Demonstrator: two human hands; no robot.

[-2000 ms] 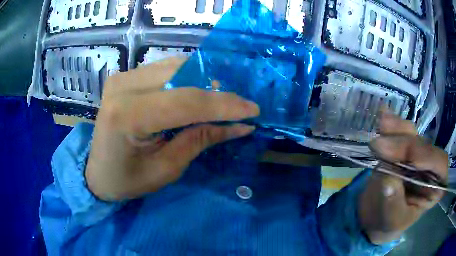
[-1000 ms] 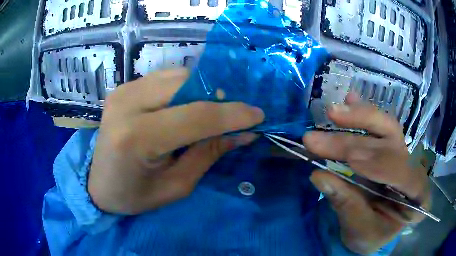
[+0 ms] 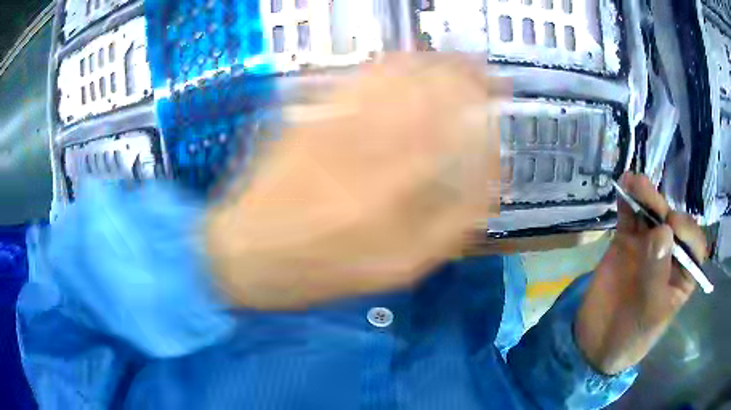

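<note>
My left hand (image 3: 361, 184) is a large blur in the middle, above the near edge of the tray; its fingertips and anything in them cannot be made out. A blue film sheet (image 3: 212, 48) with rows of small dark marks lies over the frames left of this hand, its lower part partly hidden by it. My right hand (image 3: 633, 280) holds tweezers (image 3: 680, 255) at the right, tip up and left, close to the near right frame. Silver phone middle frames (image 3: 553, 152) sit in pockets of the pale tray (image 3: 553, 80).
More frames and tray edges (image 3: 717, 104) show at the far right. A deep blue surface (image 3: 12, 280) is at the lower left. A green-grey surface (image 3: 28, 152) is at the left. The blue smock (image 3: 321, 368) fills the lower middle.
The tweezers have moved right and up, away from my left hand. My left hand has moved right and blurred. The blue film now shows further left, over the left frames. The view has shifted.
</note>
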